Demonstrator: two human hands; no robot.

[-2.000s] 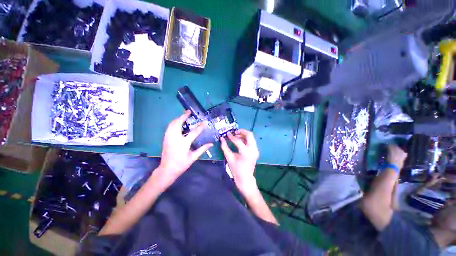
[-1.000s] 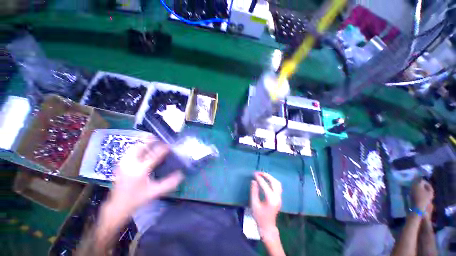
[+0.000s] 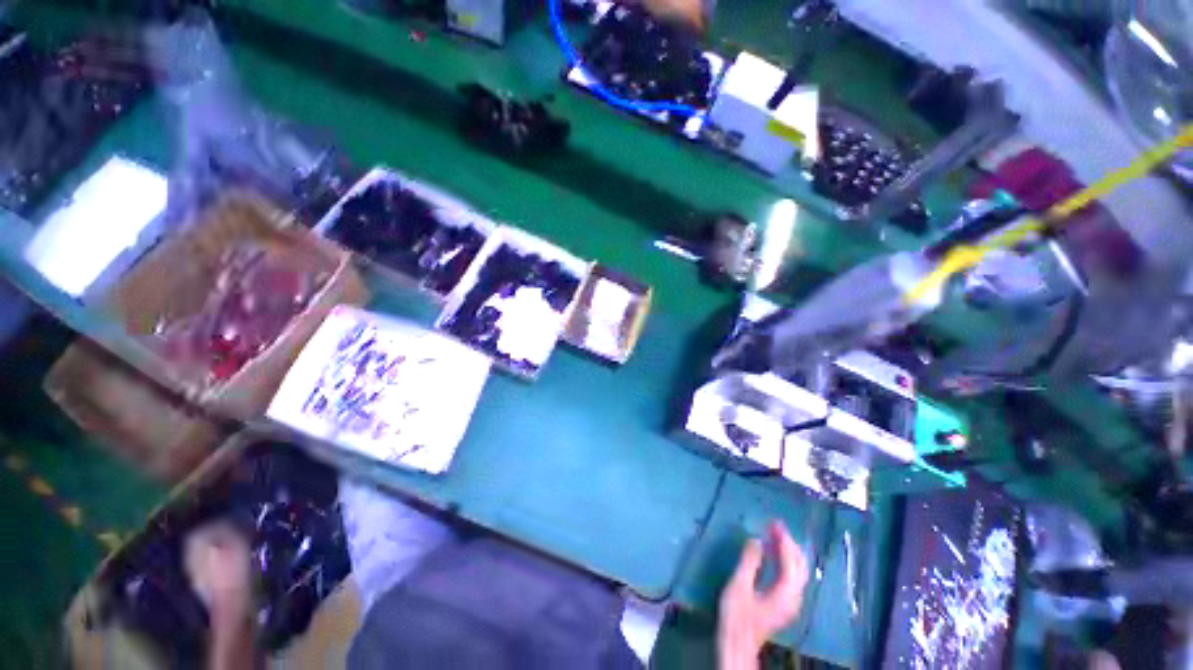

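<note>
My left hand (image 3: 220,563) is small and blurred at the lower left, over the floor-level carton of black units (image 3: 294,530). I cannot tell whether it holds anything. My right hand (image 3: 765,585) is over the bench's front part at the right, its fingers apart and empty. The black unit seen earlier between my hands is not distinguishable now. The white box of silver-white slivers (image 3: 380,390) is on the bench, left of centre.
A brown carton of red parts (image 3: 223,308) is at the left. Two white boxes of black parts (image 3: 408,233) and a small yellow-brown-rimmed box (image 3: 608,314) stand behind. Right are pale screw feeders (image 3: 739,419), a hanging grey screwdriver (image 3: 837,314) and a dark parts tray (image 3: 962,569).
The view has swung left. My left hand has gone from the bench unit down to the lower-left carton. My right hand has let go of the unit and stays apart at the right.
</note>
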